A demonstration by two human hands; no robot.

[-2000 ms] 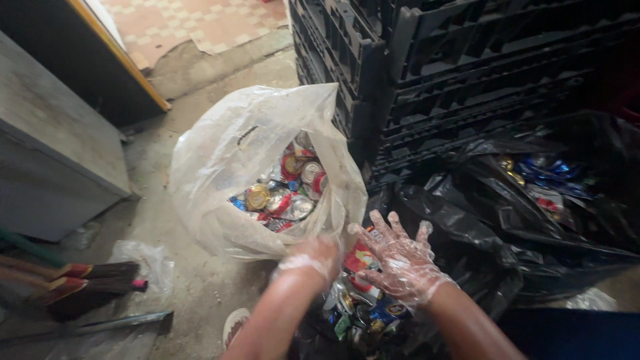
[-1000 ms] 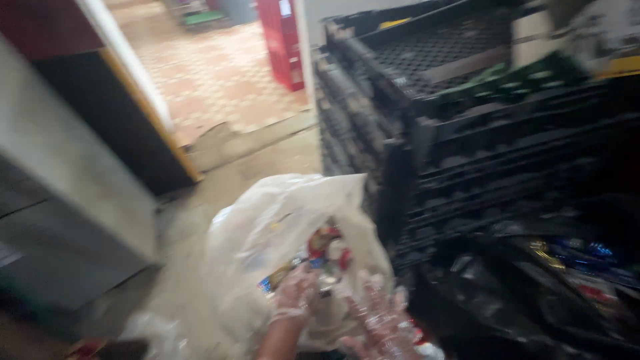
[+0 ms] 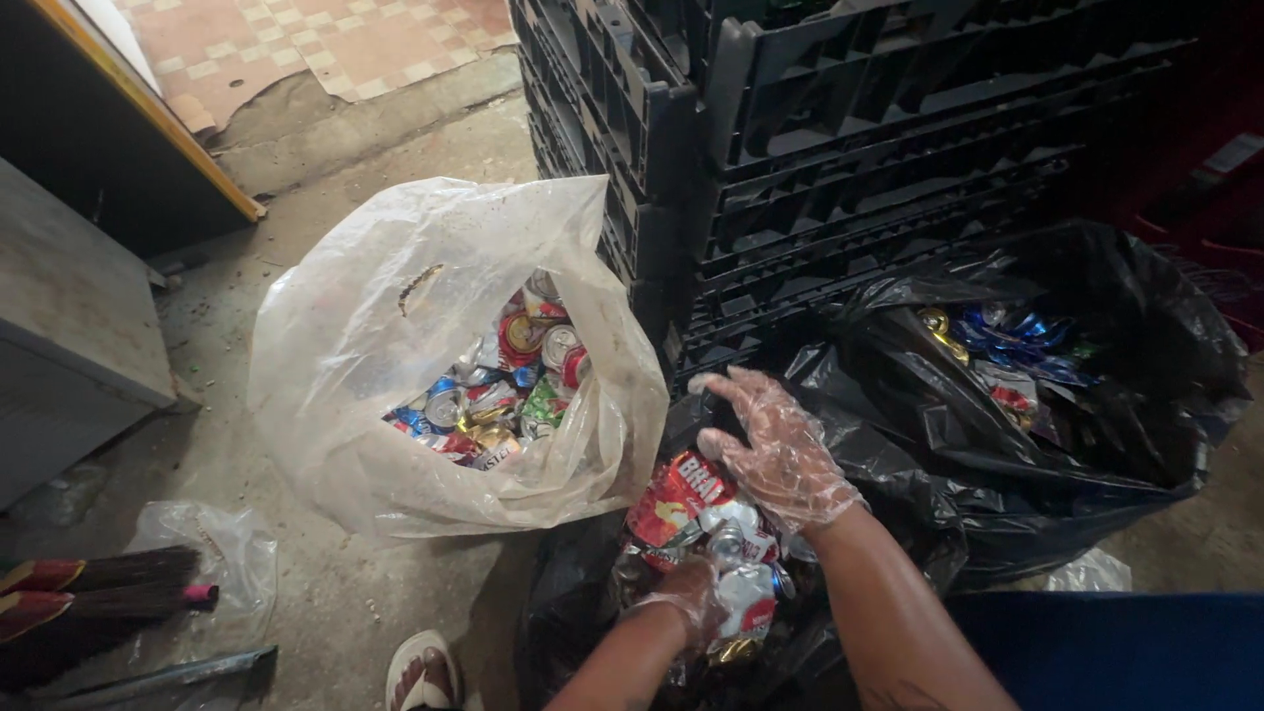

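Observation:
Crushed cans (image 3: 494, 395) fill a translucent white plastic bag (image 3: 336, 326) standing on the floor. My left hand (image 3: 691, 592), in a clear disposable glove, is down among crushed cans (image 3: 741, 533) in a black plastic bag (image 3: 563, 592) at bottom centre; its fingers are partly hidden there. My right hand (image 3: 775, 444), gloved too, hovers over that bag's upper edge with fingers spread and nothing in them, beside a red packet or flattened can (image 3: 681, 499). A second black bag (image 3: 1096, 494) with blue and gold crushed cans (image 3: 1007, 346) lies open at the right.
Stacked black plastic crates (image 3: 839, 148) rise behind the bags. Brooms (image 3: 109, 592), a clear plastic bag (image 3: 227, 553) and a grey cabinet (image 3: 79, 336) are at the left. My sandalled foot (image 3: 423, 671) stands at the bottom edge, and something dark blue (image 3: 1106, 652) lies lower right.
Both hands have moved from the white bag's opening to the black bag at bottom centre. The left has gone down among its cans. The view has tilted down.

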